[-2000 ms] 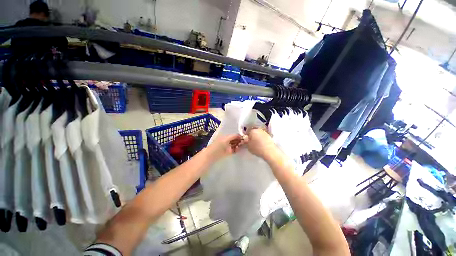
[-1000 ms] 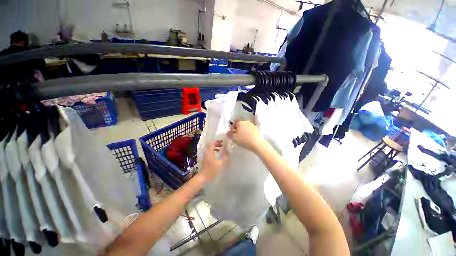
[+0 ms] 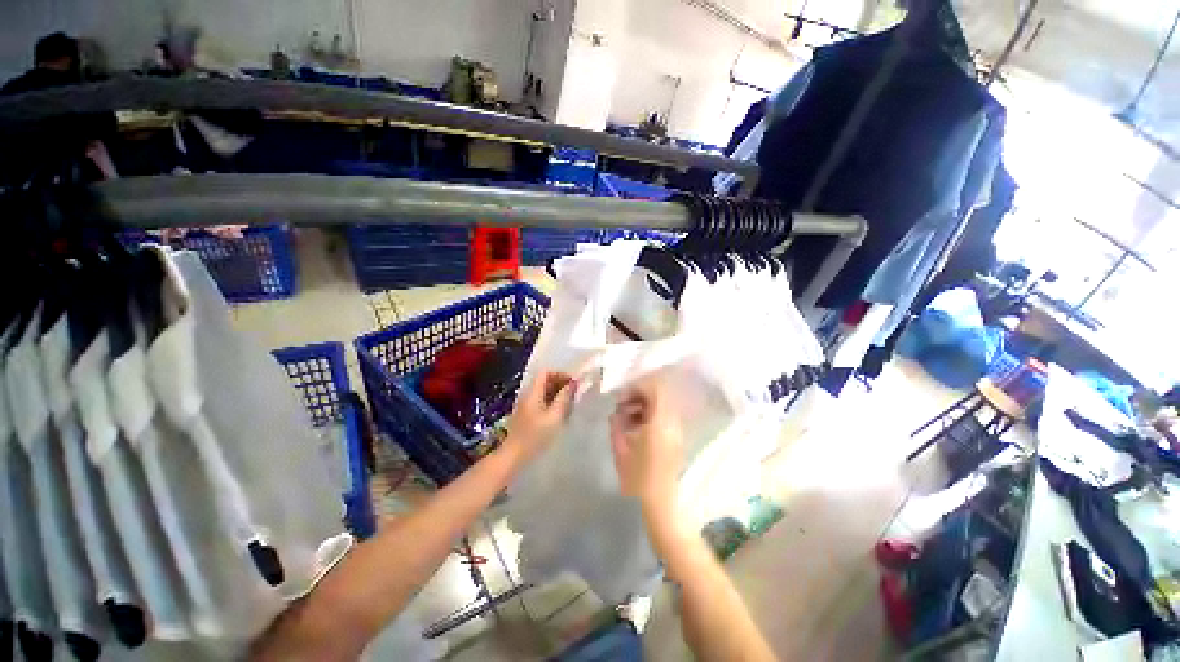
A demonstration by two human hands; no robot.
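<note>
A white sleeveless blouse (image 3: pixel 589 517) hangs on a black hanger from the grey rail (image 3: pixel 388 201), in front of me. Its front stands partly open below the neck. My left hand (image 3: pixel 541 411) pinches the front edge on the left side. My right hand (image 3: pixel 643 433) is at the other front edge, fingers curled on the cloth. The fingertips of the two hands are a little apart. Buttons are too small to tell. More white blouses (image 3: pixel 757 323) hang bunched just to the right.
Several white blouses (image 3: pixel 214 388) hang at the left. A second bar (image 3: pixel 388 110) runs behind the rail. Blue crates (image 3: pixel 421 420), one with dark red cloth, and a red stool (image 3: pixel 494 255) stand beyond. Dark garments (image 3: pixel 867 142) hang at right, near a worktable (image 3: pixel 1035 582). A person is at the far left.
My right hand has moved down from near the neckline to chest height on the blouse. My left hand stays at the front edge. The top of the blouse front now opens wider.
</note>
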